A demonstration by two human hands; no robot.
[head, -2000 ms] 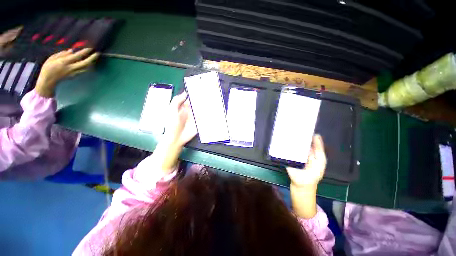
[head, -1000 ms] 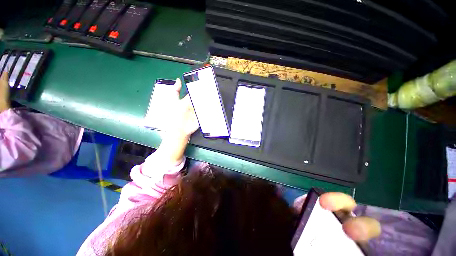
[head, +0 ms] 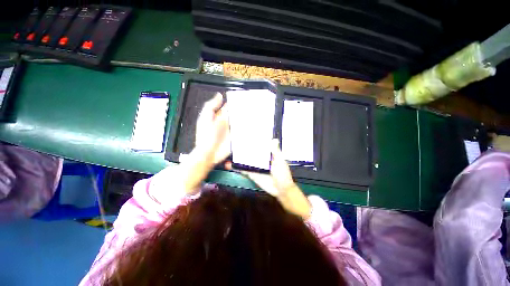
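My left hand (head: 212, 131) and my right hand (head: 278, 176) hold one smartphone (head: 251, 128) with a bright white screen between them, above the black foam tray (head: 370, 142). My left hand grips its left edge, my right hand its lower right corner. A second white-screened smartphone (head: 298, 131) lies in the tray, just right of the held one. The tray's leftmost and rightmost recesses show dark with no phone. The held phone hides the recess under it. A third lit smartphone (head: 150, 122) lies on the green mat left of the tray.
Stacked black trays (head: 313, 39) stand behind a wooden strip (head: 313, 81). A wrapped pole (head: 442, 81) juts in at the upper right. A neighbouring tray (head: 100, 56) with dark, red-spotted phones is at the upper left. Pink sleeves of other people (head: 470, 206) show at right and left.
My right hand has come back from the lower right to the tray. Both hands now hold one phone. A phone now lies in the third recess, and the tilted phone no longer shows at the left recess.
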